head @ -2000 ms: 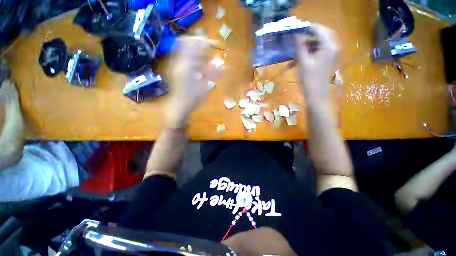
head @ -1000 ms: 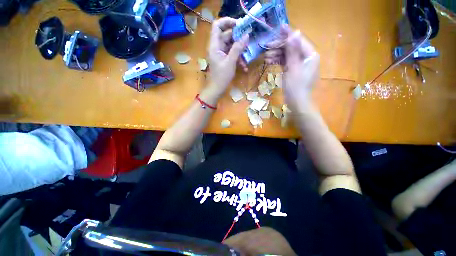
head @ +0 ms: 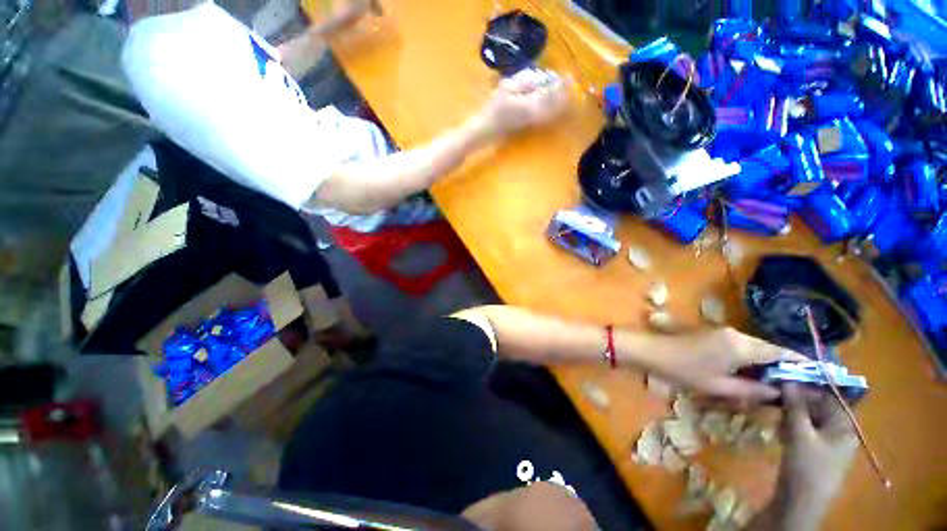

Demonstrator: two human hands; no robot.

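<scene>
My left hand (head: 716, 363), with a red bracelet on its wrist, grips the near side of a grey-white battery housing (head: 843, 384). My right hand (head: 815, 448) holds the same housing from below; its forearm is cut off by the bottom edge. The fingers hide much of the housing, so I cannot tell what is inside. A thin reddish-brown lead crosses over it and hangs free past my right hand. A black round shell (head: 794, 301) lies open on the bench just beyond the housing.
Blue battery packs (head: 831, 150) are heaped beyond the orange bench (head: 478, 223). More black shells (head: 665, 104) and a housing (head: 585, 236) lie left of my hands. Pale flakes (head: 680, 430) are scattered near them. A person's hand (head: 530, 104) works alongside. An open carton (head: 213, 389) holds blue packs.
The view has swung left, bringing in the blue heap, the neighbouring person and the carton. My hands now appear at the lower right, still on a housing.
</scene>
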